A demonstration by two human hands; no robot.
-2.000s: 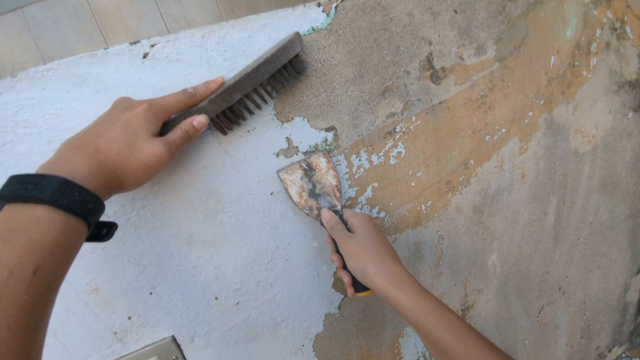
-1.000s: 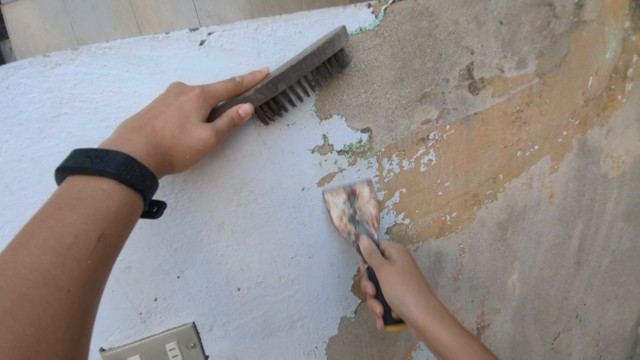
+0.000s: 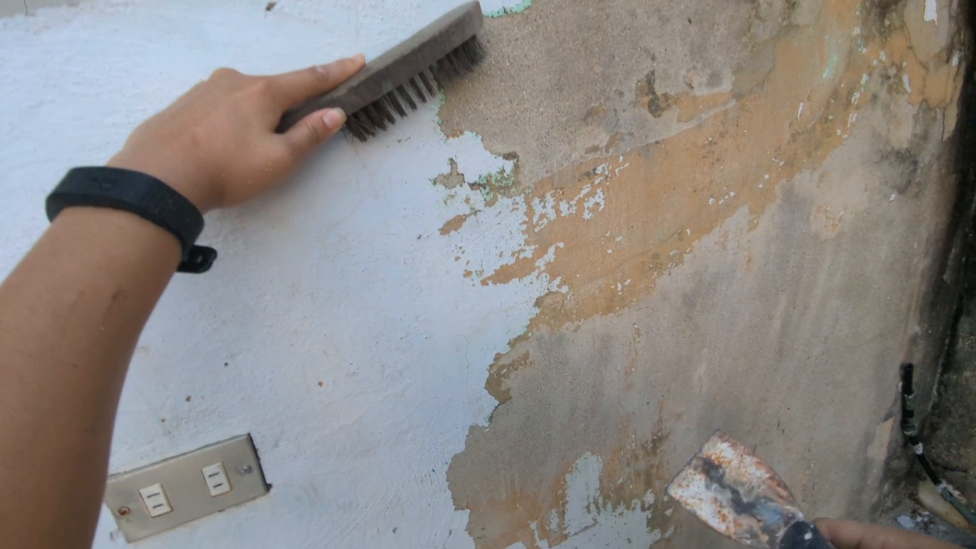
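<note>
My left hand (image 3: 229,133), with a black band on its wrist, holds a wooden-backed brush (image 3: 389,65) at its lower end. The dark bristles lie against the wall at the border between white paint (image 3: 305,305) and bare plaster (image 3: 595,69). At the bottom right, my right hand (image 3: 869,534) is mostly cut off by the frame edge. It grips the dark handle of a paint scraper (image 3: 740,492), whose blade is rusty and blotched with white. That blade is over the grey-brown lower part of the wall, well away from the brush.
A metal wall plate with two outlets (image 3: 187,488) is set in the white wall at the lower left. Ragged paint edges and an ochre patch (image 3: 633,221) cross the middle. A black cable (image 3: 911,427) hangs by the wall's dark right edge.
The scraper has moved down and right from the flaking paint edge, and my right hand has mostly left the view. My left hand still holds the brush. The view has shifted.
</note>
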